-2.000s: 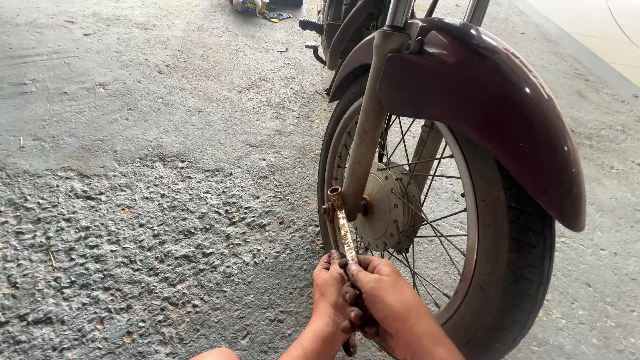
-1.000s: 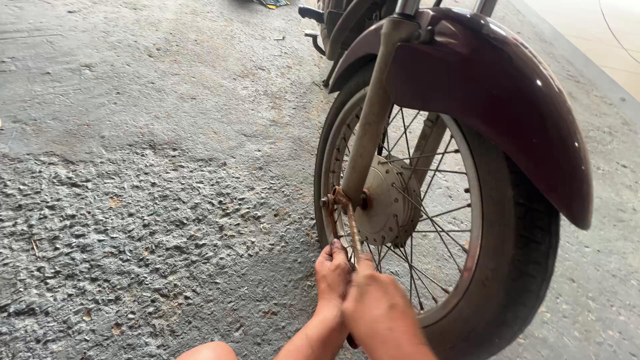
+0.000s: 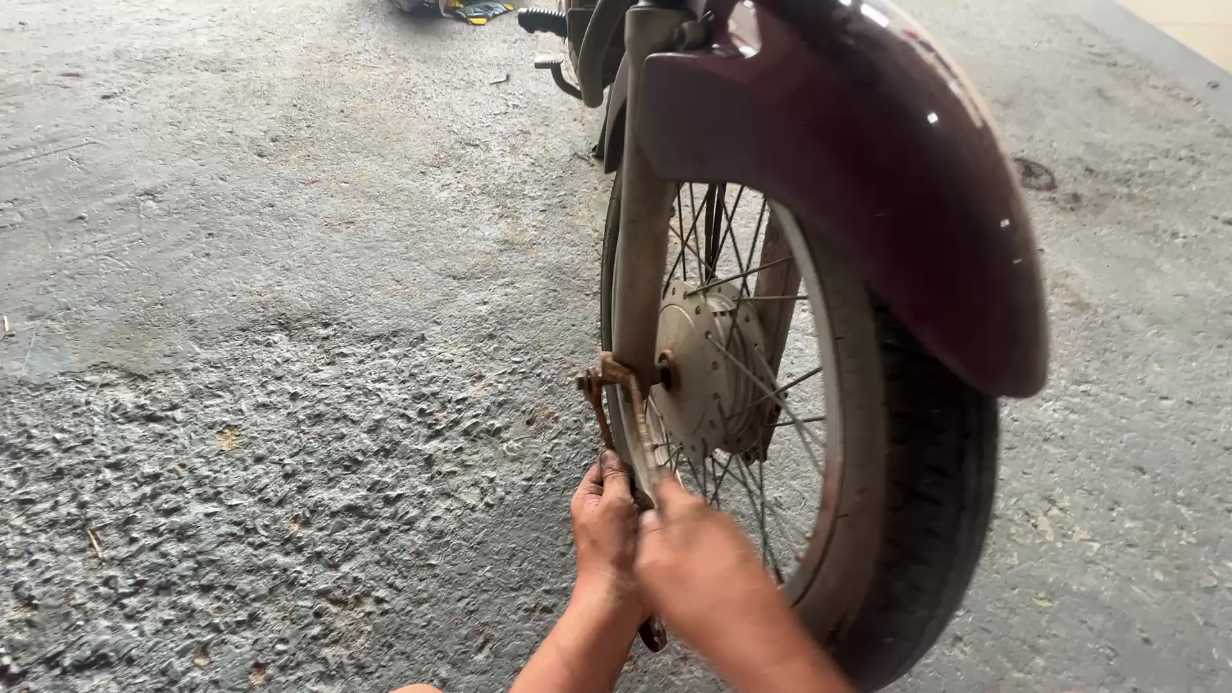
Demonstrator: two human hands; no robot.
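Both hands are low in the head view, side by side, beside a motorcycle's front wheel (image 3: 857, 414). My right hand (image 3: 698, 553), slightly blurred, is closed on a rusty wrench (image 3: 643, 423), whose upper end lies at the axle end by the foot of the fork leg (image 3: 640, 241). My left hand (image 3: 606, 510) holds a second rusty wrench (image 3: 603, 419), its upper end at the axle nut (image 3: 582, 383) on the outer side. A dark tool end (image 3: 653, 633) shows below the hands. The spoked wheel's hub (image 3: 707, 371) is just right of the wrenches.
The dark maroon front fender (image 3: 866, 164) arches over the tire. A footpeg (image 3: 541, 21) and a pedal or lever (image 3: 563, 75) stick out behind the fork. Rough grey concrete floor (image 3: 289, 385) surrounds the wheel. A colorful item (image 3: 476, 12) lies at the top edge.
Two seconds ago the right hand's wrench had its ring end free in front of the fork; now that end is at the axle. Both hands stay low beside the wheel. The view is nearer the wheel.
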